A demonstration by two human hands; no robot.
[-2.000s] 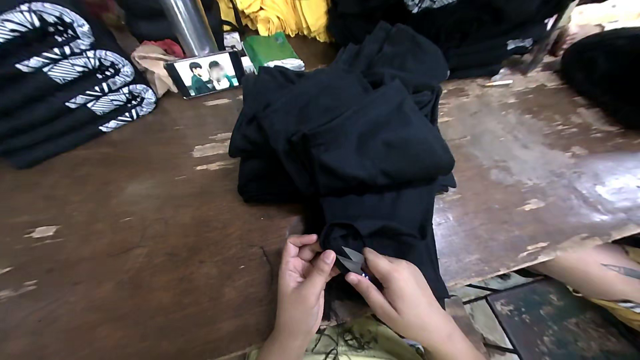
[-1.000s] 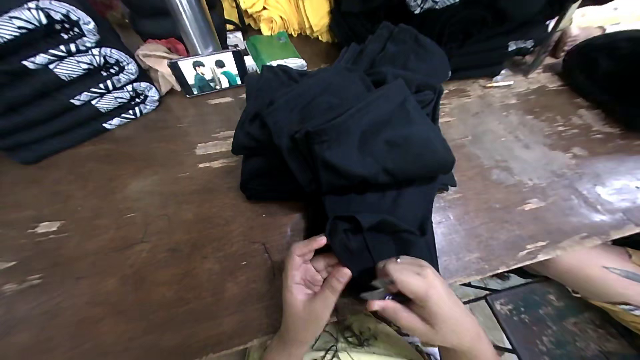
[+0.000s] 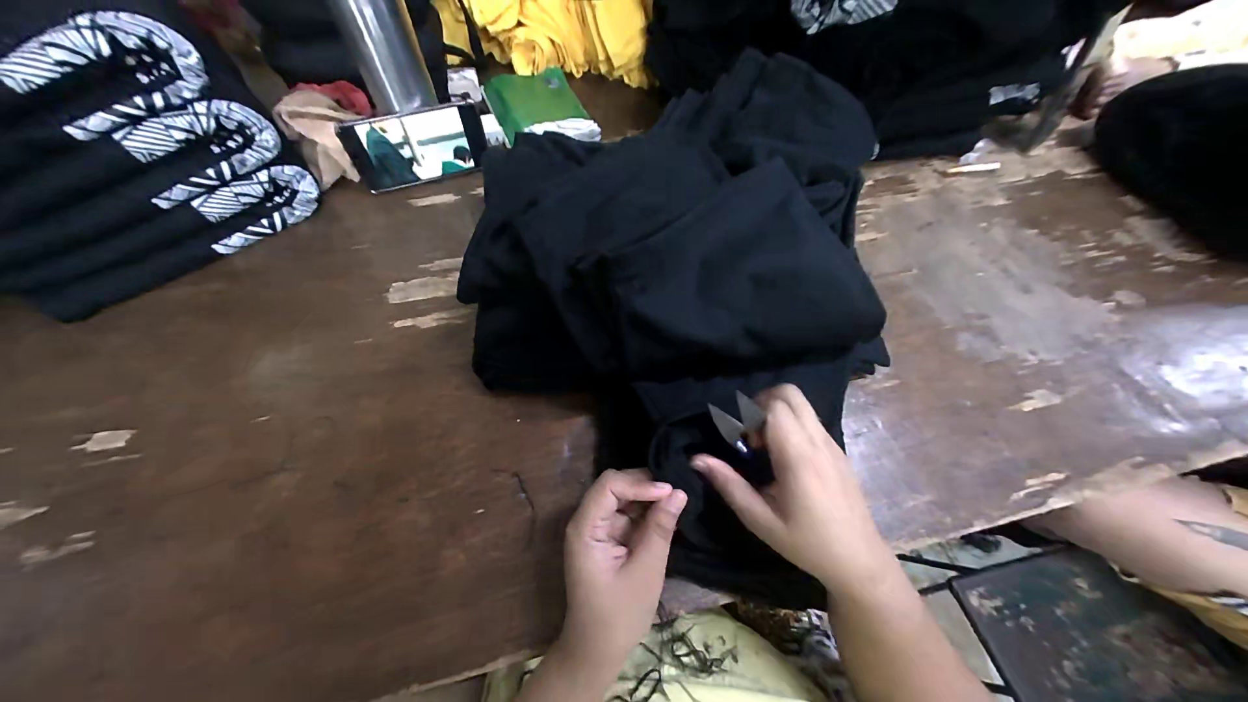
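Note:
A pile of black garments lies on the worn wooden table, one part hanging toward me over the front edge. Small thread snips sit in my right hand, their two pointed blades apart above a round opening in the black cloth. At the left rim of that opening, my left hand has its thumb and forefinger pinched together at the fabric. Whether a thread is between those fingertips is too small to tell. Loose dark thread bits lie on the yellowish cloth over my lap.
Folded black garments with white prints are stacked at left. A phone leans against a metal pole, beside a green packet. Yellow cloth and more black garments lie behind. Another person's arm is at right.
My right hand with the snips has moved up and away from me, over the cloth opening. The snips' blades, mostly hidden a second ago, now show clearly.

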